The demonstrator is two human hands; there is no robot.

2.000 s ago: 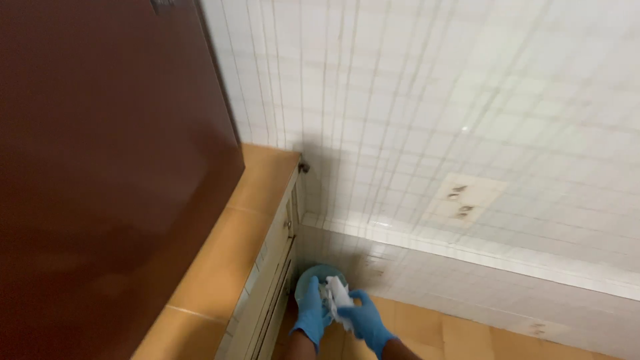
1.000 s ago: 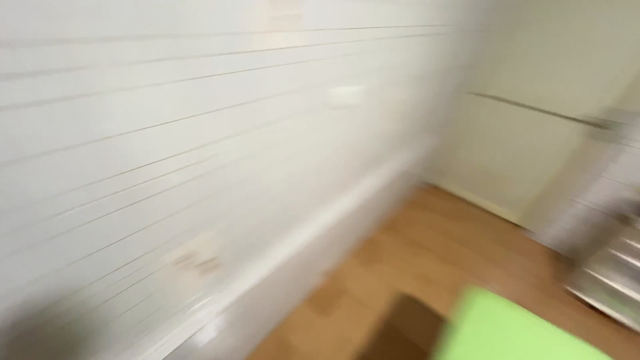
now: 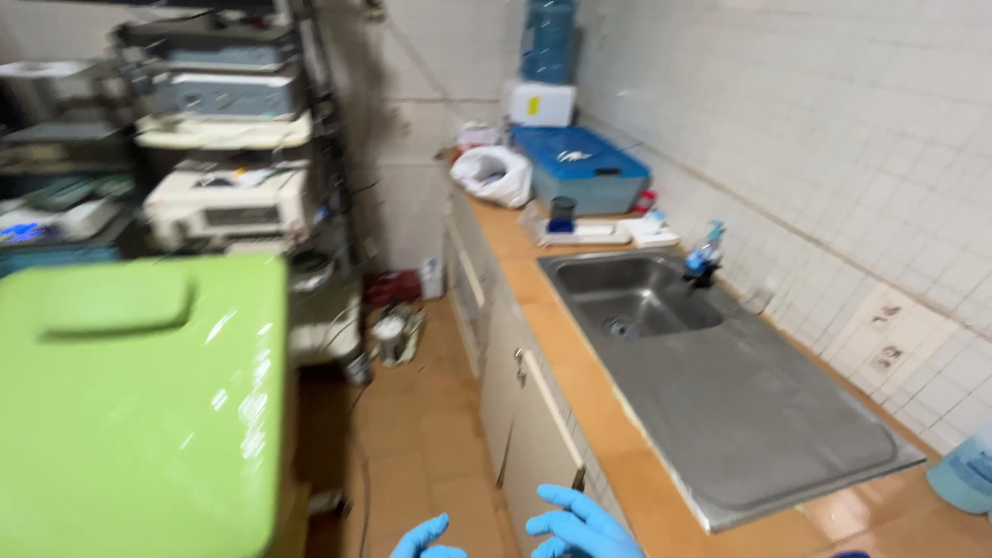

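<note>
Two hands in light blue gloves show at the bottom of the head view. My left hand [image 3: 428,539] is cut off by the frame edge, fingers curved and apart, over the tiled floor. My right hand [image 3: 581,527] has its fingers spread beside the cabinet door [image 3: 542,426], with nothing seen in it. Right of it runs an orange tiled counter [image 3: 597,411] with a stainless steel sink [image 3: 643,298] and drainboard [image 3: 763,411]. A pump bottle [image 3: 705,252] stands at the sink's rear edge.
A green padded table [image 3: 147,403] fills the left. Behind it stand equipment racks [image 3: 225,132]. A blue-lidded bin [image 3: 581,167], white bag [image 3: 492,174] and water jug [image 3: 549,43] stand at the counter's far end. A cable [image 3: 360,465] crosses the floor.
The view has swung from the wall to the sink counter. Two seconds ago my hands were at a bluish round container with a white item; now they are apart, with neither seen in them.
</note>
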